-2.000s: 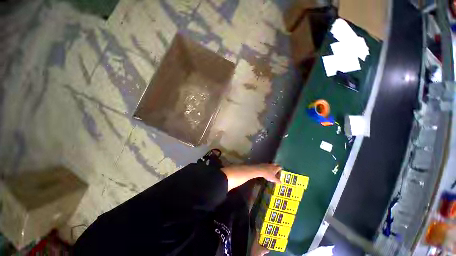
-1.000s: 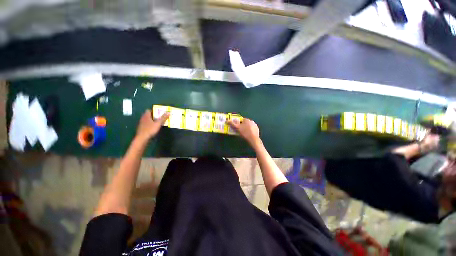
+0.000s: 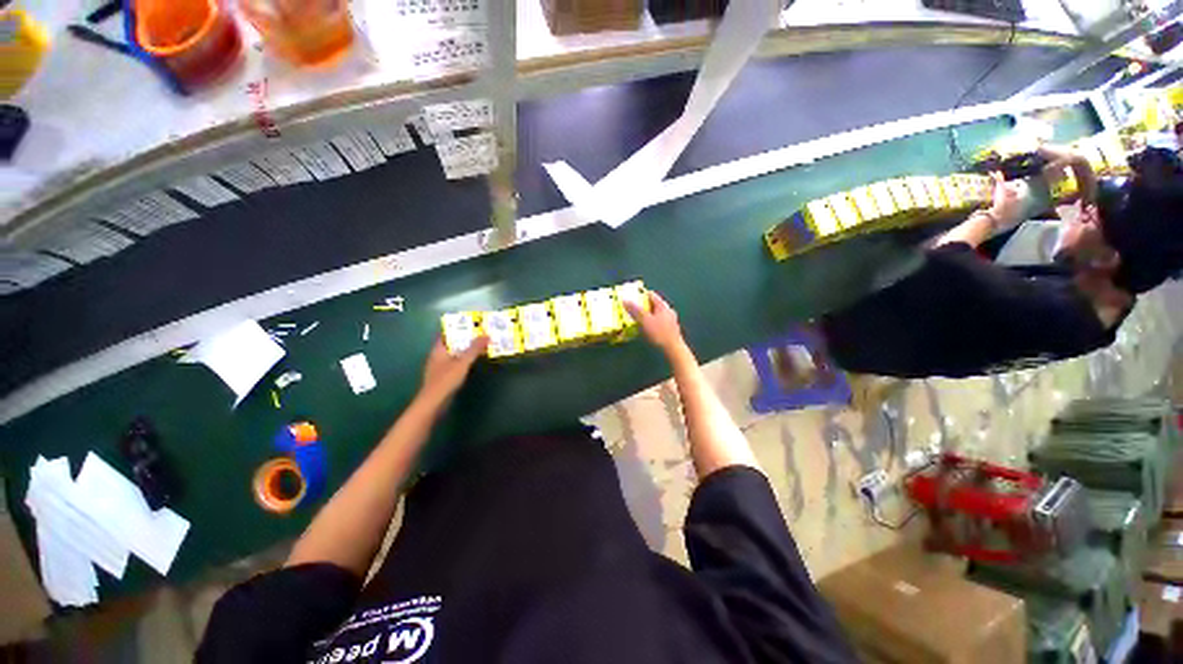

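Observation:
A row of several yellow product boxes (image 3: pixel 537 326) with white labels on top lies across the green bench in front of me. My left hand (image 3: pixel 454 367) grips the left end of the row, thumb on the near side. My right hand (image 3: pixel 653 319) grips the right end. The row is held between both hands, at or just above the bench top; I cannot tell which.
A blue and orange tape dispenser (image 3: pixel 283 483), white sheets (image 3: pixel 104 525) and scraps lie on the left. A longer box row (image 3: pixel 895 208) is at the right beside another person (image 3: pixel 973 305). A white strip (image 3: pixel 649 162) hangs over the bench. A carton (image 3: pixel 921 607) stands lower right.
The view has turned from the floor carton to the bench, then further right. The box row stays between both hands; more of the neighbouring person and the shelf shows.

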